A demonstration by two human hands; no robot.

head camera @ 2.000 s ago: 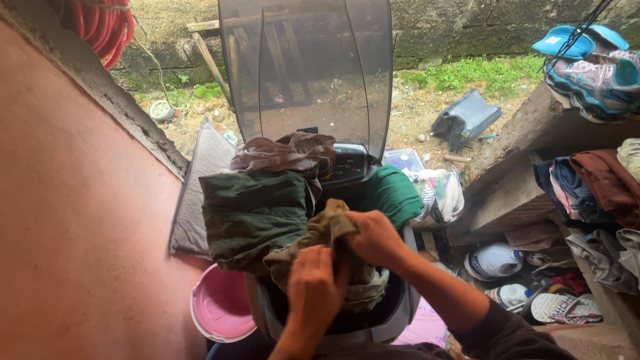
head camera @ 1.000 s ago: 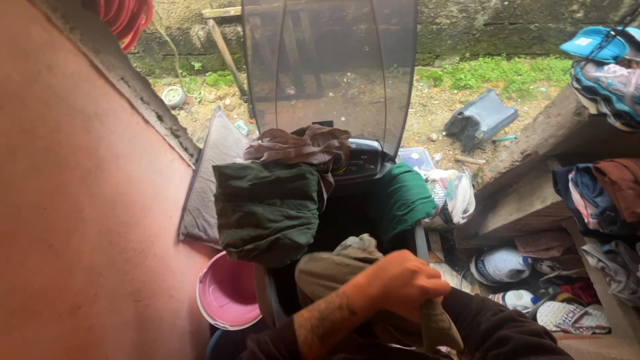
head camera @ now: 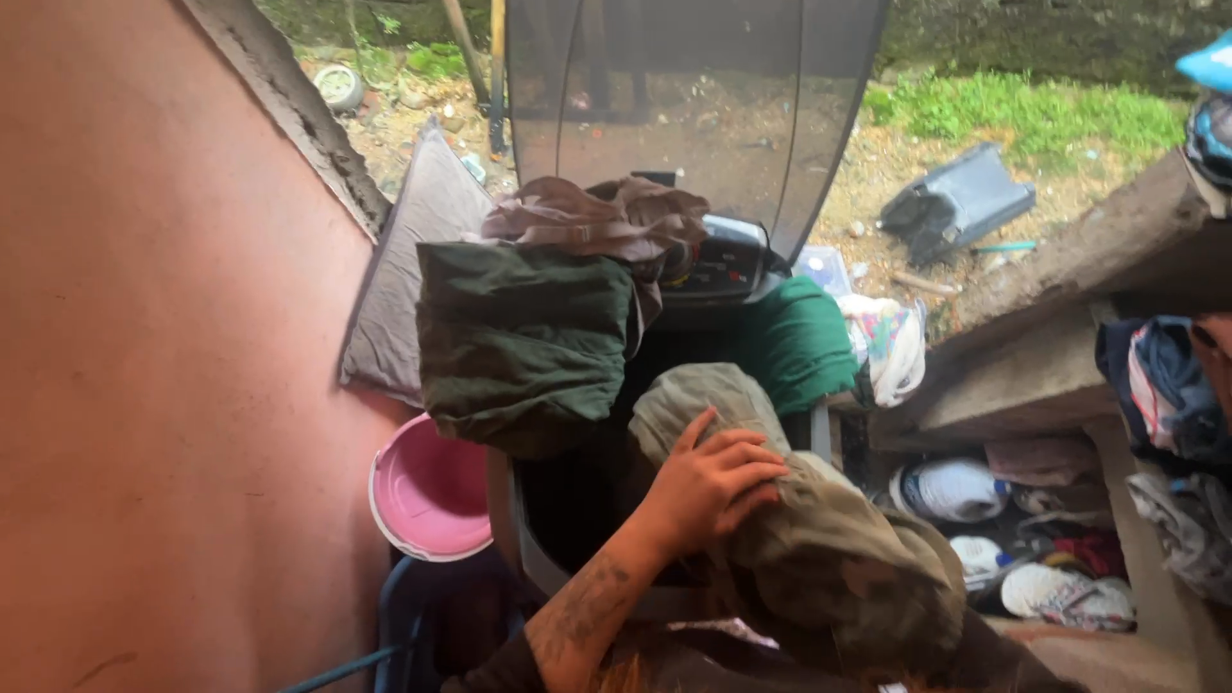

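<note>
A khaki garment point(head camera: 828, 549) lies over the near right rim of a top-opening washing machine point(head camera: 549, 577) whose dark see-through lid point(head camera: 683, 106) stands raised. My left hand point(head camera: 717, 472) rests on the garment with its fingers spread. My right hand is hidden, apparently behind the cloth; only the dark sleeve shows at the lower right. Dark green cloth point(head camera: 525, 337) hangs over the machine's left edge, and brighter green cloth point(head camera: 799, 342) over its right edge. A mauve-brown garment point(head camera: 597, 217) lies at the back, beside the control panel point(head camera: 727, 260).
A pink bucket point(head camera: 433, 491) stands left of the machine, near the pink wall point(head camera: 183, 366). A grey cushion point(head camera: 414, 279) leans behind it. On the right, concrete shelves point(head camera: 1011, 404) hold clothes and shoes point(head camera: 1059, 592). A grey plastic piece point(head camera: 958, 202) lies on the ground outside.
The khaki garment, bunched over the tub two seconds ago, now extends toward the lower right. My left hand has spread its fingers on it, and my right hand has gone out of sight.
</note>
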